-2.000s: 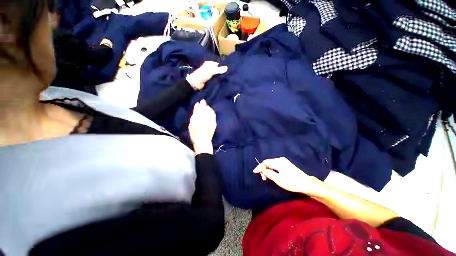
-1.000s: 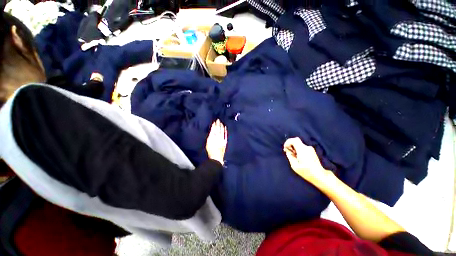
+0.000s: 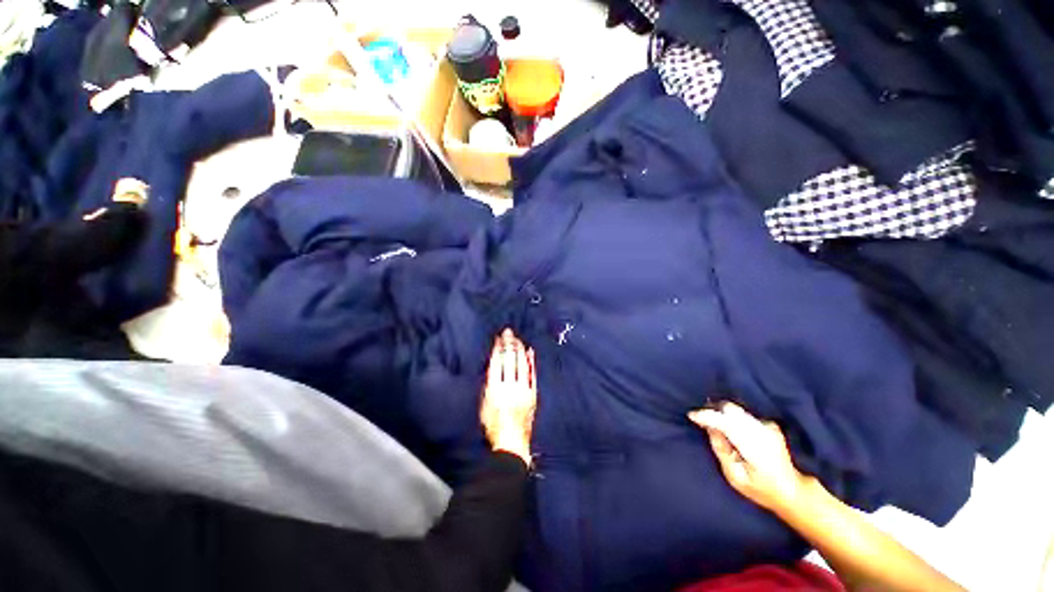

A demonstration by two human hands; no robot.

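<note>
A large navy padded jacket lies bunched over the table edge. Short white thread marks show near its middle, with more on the left part. My right hand reaches in from the lower right and rests on the jacket's right side. Its fingers are curled with the thumb side close; whether a needle or anything else is between the fingertips cannot be seen. My left hand is not in view. Another person's hand, in a black sleeve, lies flat on the jacket left of my right hand.
The person in a grey vest leans in close at the left. A cardboard box with a dark-capped bottle and an orange item stands behind the jacket. Navy garments with houndstooth trim lie at the right. Another person's hand is at the far left.
My right hand has moved from low centre to the right on the jacket, and the needle-like glint no longer shows. The other person's two hands were on the jacket; now one shows there.
</note>
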